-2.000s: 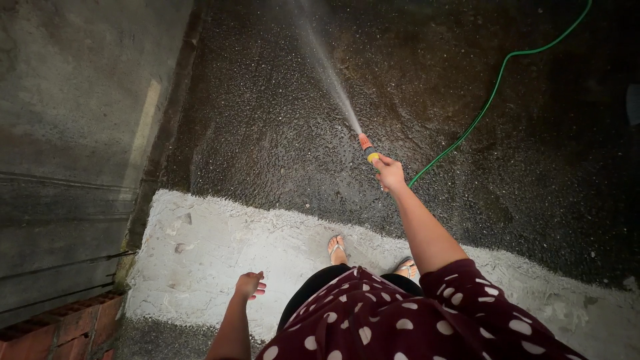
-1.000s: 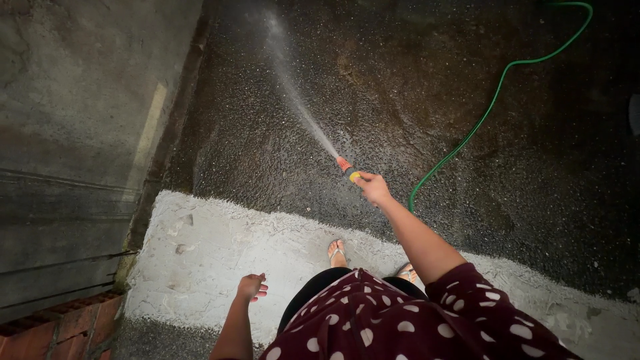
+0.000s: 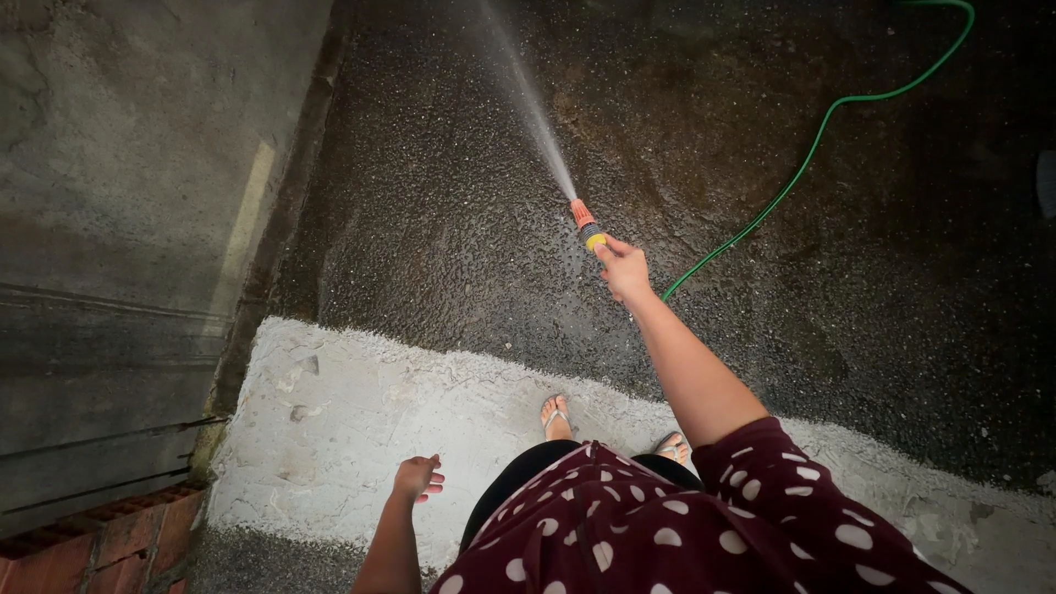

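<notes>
My right hand (image 3: pixel 623 266) is closed around an orange, black and yellow hose nozzle (image 3: pixel 586 224), held out over the dark wet floor (image 3: pixel 462 239). A jet of water (image 3: pixel 532 107) leaves its tip toward the upper left. Behind the hand a green garden hose (image 3: pixel 796 177) curves away across the floor to the upper right; the stretch nearest the hand is partly hidden by my arm. My left hand (image 3: pixel 419 478) hangs low at the left of my body with nothing in it, fingers loosely curled, above the pale cement strip (image 3: pixel 355 412).
A concrete wall (image 3: pixel 132 165) runs along the left side, with red hollow bricks (image 3: pixel 124 544) at its lower end. My feet in flip-flops (image 3: pixel 557 419) stand on the cement strip. A pale object (image 3: pixel 1046 183), cut off by the frame, lies at the right edge.
Since one second ago my right hand has moved a little to the right with the nozzle, and the jet has straightened. Two seconds ago the hand was slightly farther right. My left hand stays about where it was.
</notes>
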